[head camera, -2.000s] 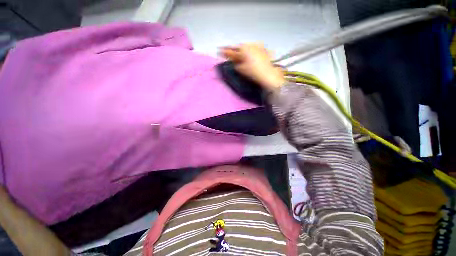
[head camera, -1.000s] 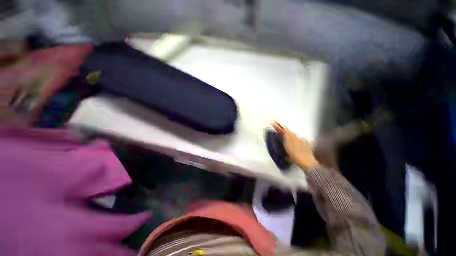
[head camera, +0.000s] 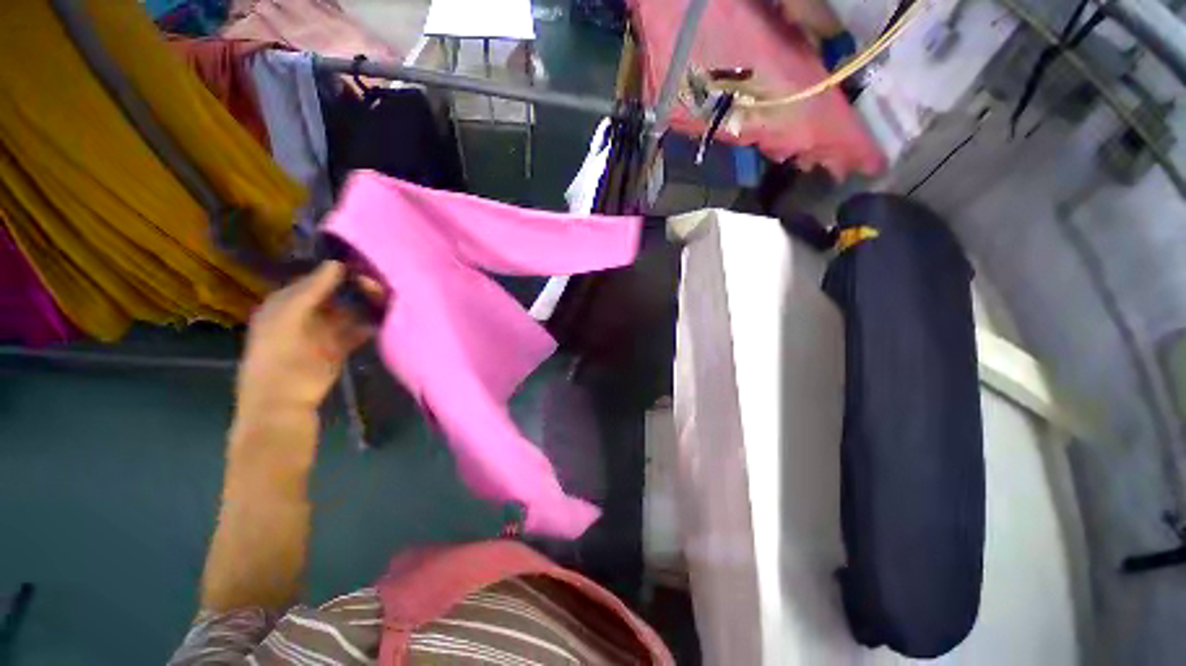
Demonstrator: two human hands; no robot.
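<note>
My left hand [head camera: 297, 341] is raised at the left and holds the pink garment [head camera: 458, 306] by its collar end, beside a grey rail. Something dark, partly hidden by the fingers, is at the grip; I cannot tell whether it is a hanger. The garment hangs out to the right, its sleeves spread, in the air and apart from the table. My right hand is out of the picture, and no iron shows. The navy sleeve buck [head camera: 913, 429], with a yellow-orange mark at its far end, stands over the white ironing table [head camera: 741, 390] at the right.
Mustard garments [head camera: 124, 156] hang at upper left, with magenta cloth beside them. A grey garment rail [head camera: 468, 81] crosses behind, holding grey and dark garments. A pink-red cloth [head camera: 767, 91] and thin pale cables are at top centre. The green floor [head camera: 117, 494] lies below left.
The view has swung left to the rails. The pink garment has gone from lying over the table to hanging from my left hand. My right hand and the dark iron have left the picture.
</note>
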